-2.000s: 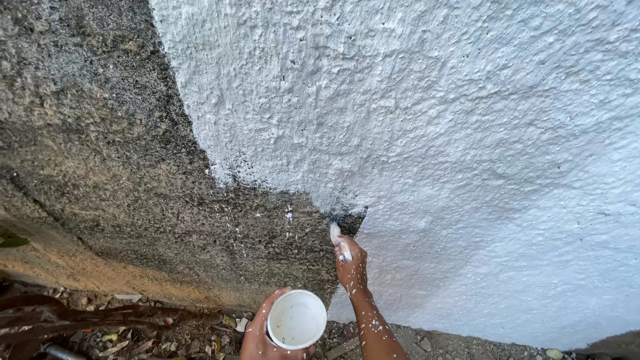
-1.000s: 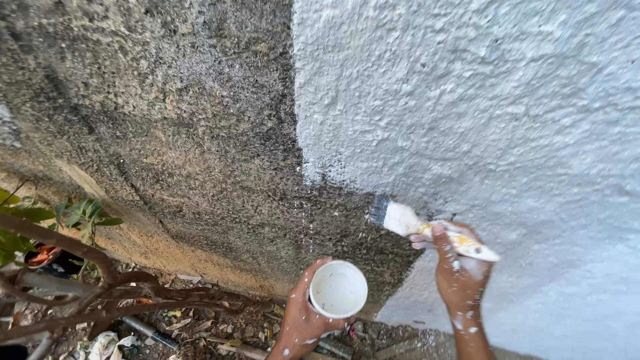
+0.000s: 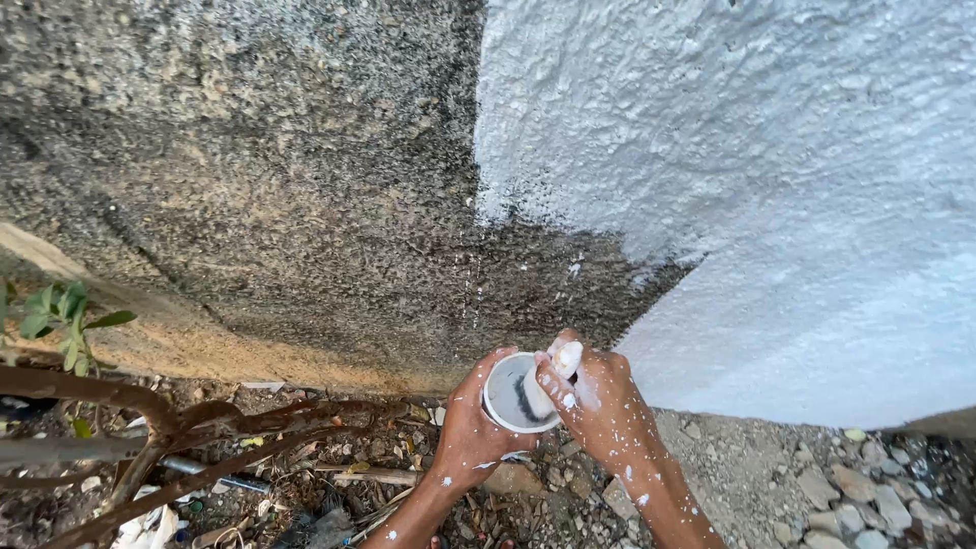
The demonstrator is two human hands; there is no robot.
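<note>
My left hand [image 3: 474, 427] is wrapped around a white plastic cup [image 3: 499, 393] at the lower middle of the view. In my right hand [image 3: 602, 404] is a paintbrush [image 3: 543, 390], its dark bristles inside the cup and its pale handle tilted up between my fingers. White paint spatters both hands and forearms. Behind them rises a rough wall, with white paint [image 3: 724, 168] over its right part and bare, dark-stained plaster [image 3: 305, 213] on the left. A few white drips mark the bare part above the cup.
Brown branches [image 3: 213, 419] and a leafy green plant [image 3: 72, 313] reach in from the left. A metal pipe [image 3: 217, 473], dry leaves and litter lie on the ground below. Loose stones [image 3: 862, 488] are scattered at the lower right, along the wall's foot.
The brush was against the wall at the paint edge; my right hand has brought it down to the cup, and its bristles are now inside. The view has shifted.
</note>
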